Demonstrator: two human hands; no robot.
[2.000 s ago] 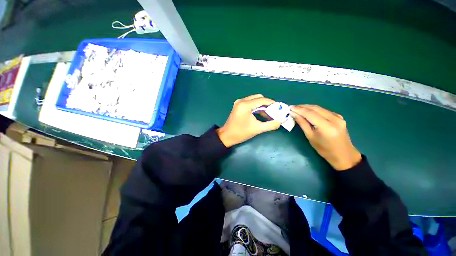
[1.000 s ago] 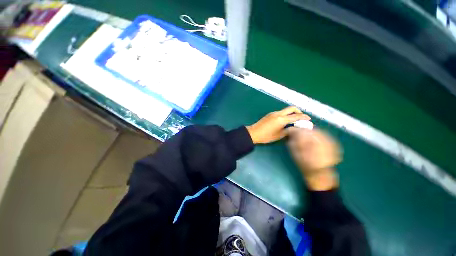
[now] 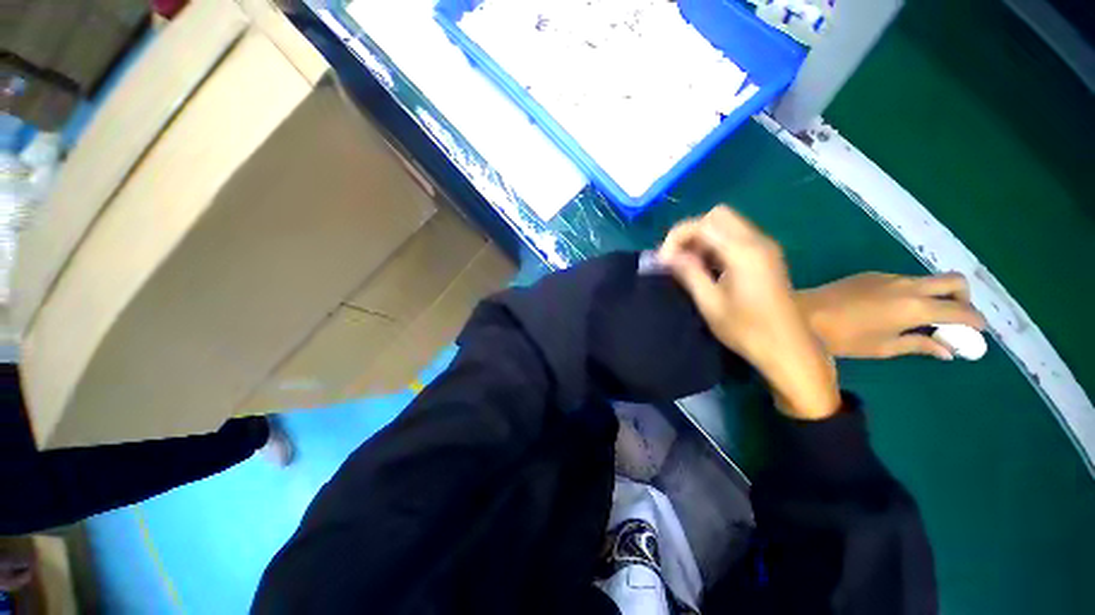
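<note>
My left hand (image 3: 886, 315) reaches to the right over the green bench and holds a white rounded device (image 3: 961, 341) at its fingertips, near the white rail. My right hand (image 3: 747, 294) is crossed over my left wrist. Its thumb and fingers pinch a small pale piece (image 3: 651, 261) against or just above my black left sleeve; whether it touches the cloth I cannot tell. The blue bin (image 3: 623, 199) is beyond my left forearm, filled with overexposed white bits (image 3: 624, 90). Much of the device is hidden by my left fingers.
A white sheet (image 3: 528, 156) lies beside the bin. A white rail (image 3: 895, 210) with a pale post (image 3: 841, 66) borders the belt. White devices (image 3: 793, 15) sit behind the bin. A large carton (image 3: 240, 252) stands at left. A person's dark-clothed leg (image 3: 132, 469) shows at lower left.
The view has swung left and down, so bin and carton appear further right. My right hand has left the device and moved to my left sleeve. My left hand still holds the device.
</note>
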